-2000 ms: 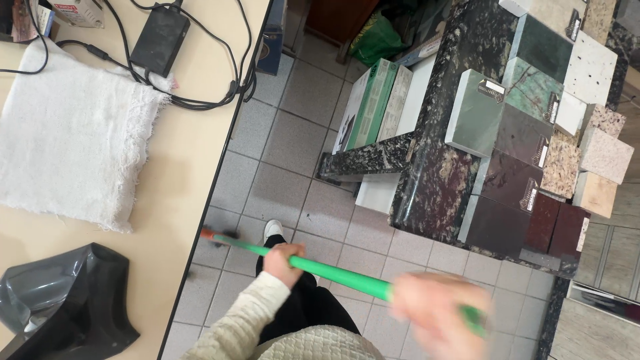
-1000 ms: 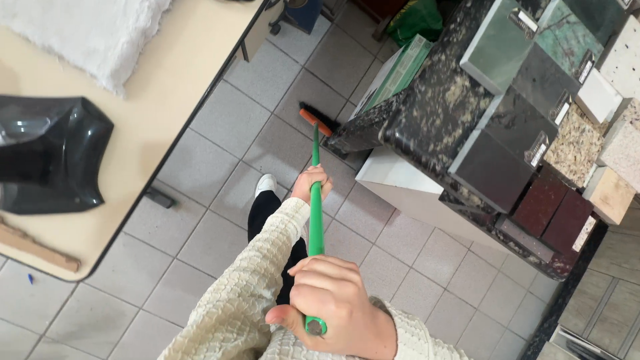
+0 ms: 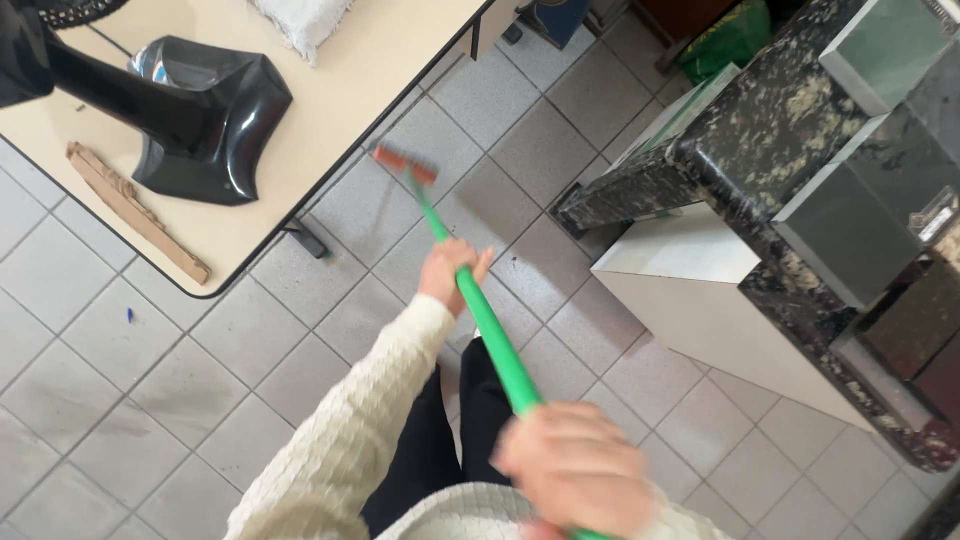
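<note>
A broom with a green handle (image 3: pixel 491 330) slants from the lower right up to its orange head (image 3: pixel 406 165), which is at the tiled floor near the table's edge. Around the middle of the handle my left hand (image 3: pixel 452 276) is closed. My right hand (image 3: pixel 577 469), blurred, grips the handle close to its upper end, in front of my body. The bristles are blurred, and whether they touch the tiles I cannot tell.
At left, a cream table (image 3: pixel 337 60) holds a black plastic stand (image 3: pixel 202 120), a torn cardboard strip (image 3: pixel 139 214) and white cloth (image 3: pixel 307 19). A table foot (image 3: pixel 307 238) juts out. At right, a dark granite counter (image 3: pixel 772 127) bears stone samples (image 3: pixel 847 225). A small blue piece (image 3: pixel 130 315) lies on the floor.
The broom head has moved from beside the counter's base, where it was a second ago, across the floor toward the table. Both hands have stayed on the handle.
</note>
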